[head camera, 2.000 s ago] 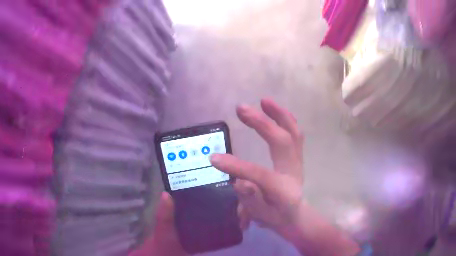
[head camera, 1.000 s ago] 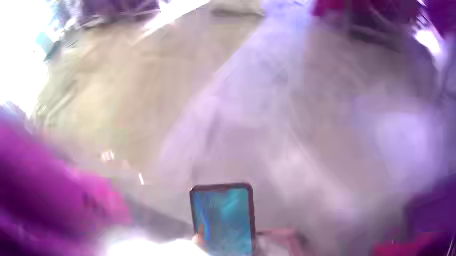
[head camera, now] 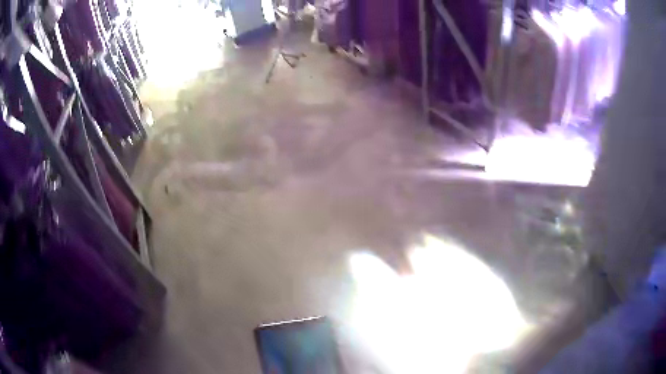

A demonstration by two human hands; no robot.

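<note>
A smartphone (head camera: 299, 349) shows at the bottom edge of the head view, left of the middle. Its screen is lit blue-green, and its lower part is cut off by the picture's edge. No fingers show on the visible part, and my left hand is not in view. Right of the phone is a glaring white shape (head camera: 438, 314) with two blunt tips at its top. It may be my right hand washed out by light, but its fingers and any hold cannot be made out.
Dark purple hanging garments (head camera: 87, 285) and slanted grey rail frames line the left side. More garments (head camera: 522, 73) hang at the upper right behind metal bars. A thin-legged stand (head camera: 285, 62) is on the floor far ahead. A grey upright surface (head camera: 639, 146) is at the right.
The view has swung up from close garments and phone to a long aisle. The phone now sits lower and is mostly cut off. The finger touching its screen earlier is gone.
</note>
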